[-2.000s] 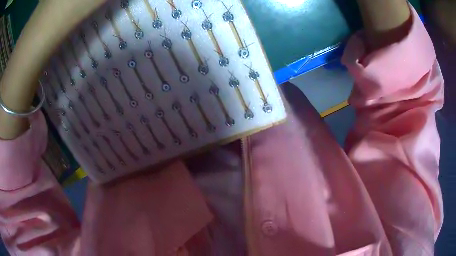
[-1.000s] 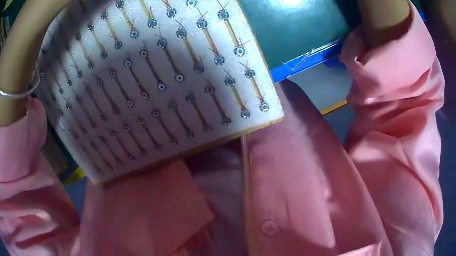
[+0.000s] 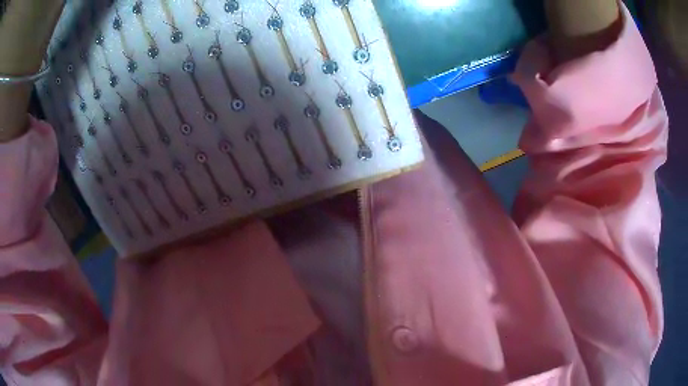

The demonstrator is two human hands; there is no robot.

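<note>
A white board [image 3: 226,177] with a tan edge lies tilted against the front of my pink jacket. Rows of thin copper-tan two-ended parts [image 3: 287,50] cover it, each with a small round silver-blue end at both tips and hair-thin dark leads. My left hand is cut off by the top edge; only the forearm with a silver bangle shows at the far left. My right hand is also cut off by the top edge; only the wrist and rolled pink sleeve show at the upper right. What either hand holds is hidden.
The green bench surface [image 3: 460,34] lies beyond the board, with a bright glare spot and a blue edge [image 3: 464,81]. A thin yellow strip [image 3: 502,161] shows beside my right sleeve. Another yellow piece [image 3: 93,246] is at the left, below the board.
The board now sits slightly higher and further left in view. My left forearm has moved left and up, uncovering more of the board's upper left. My right arm has hardly moved.
</note>
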